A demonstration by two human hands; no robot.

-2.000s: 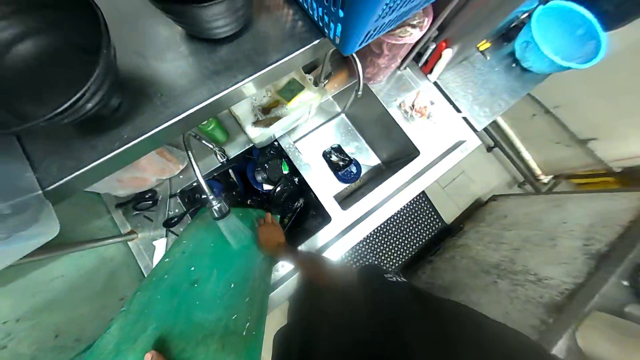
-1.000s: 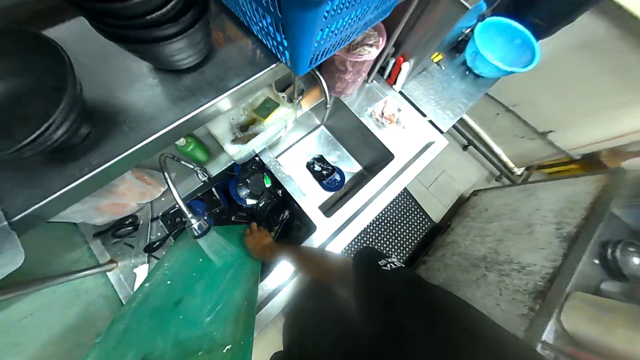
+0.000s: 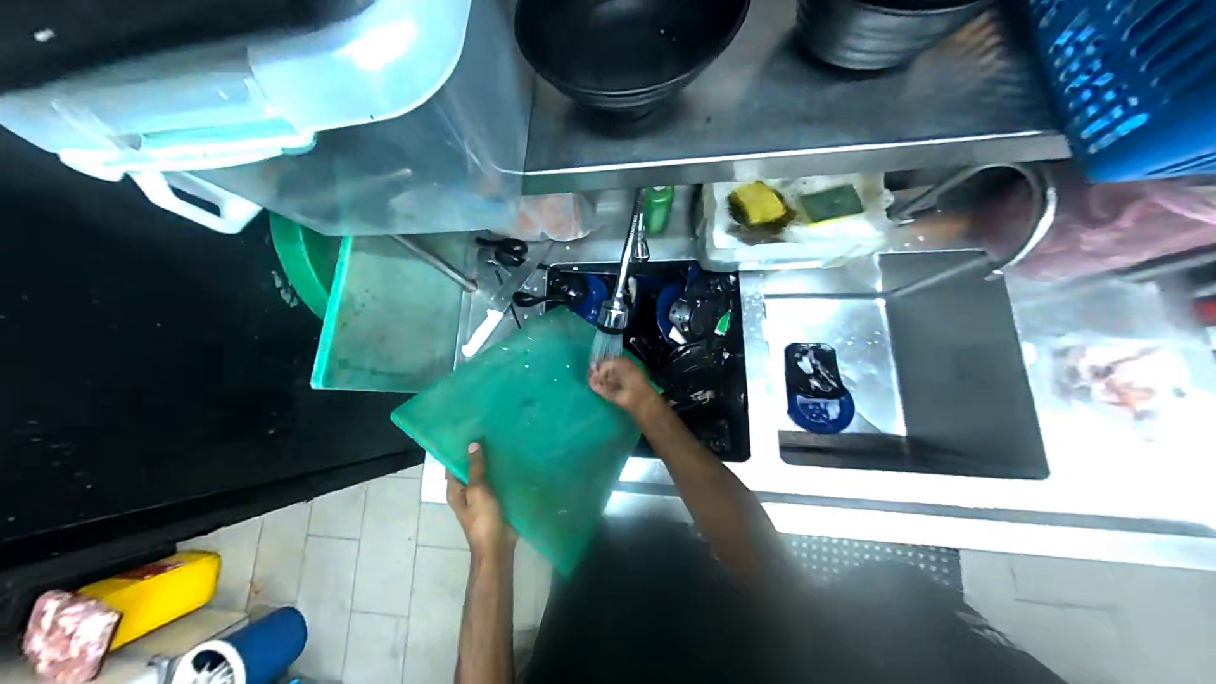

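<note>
A green cutting board is held tilted over the left sink, where black and blue dishes are piled. At its lower left edge my left hand grips it, thumb on top. My right hand is on the board's upper right part, fingers curled; whether it holds anything is unclear. Water runs from the spray faucet just above that hand onto the board. In the right basin lie a black dish and a blue one.
Above the sinks, a steel shelf carries black bowls and a blue plastic basket. A white tray holds sponges. Scissors and a knife lie left of the dishes. A clear bin juts in at upper left.
The view has swung a lot. The green board, which ran out of view at the bottom earlier, now shows whole, with my left hand on its edge.
</note>
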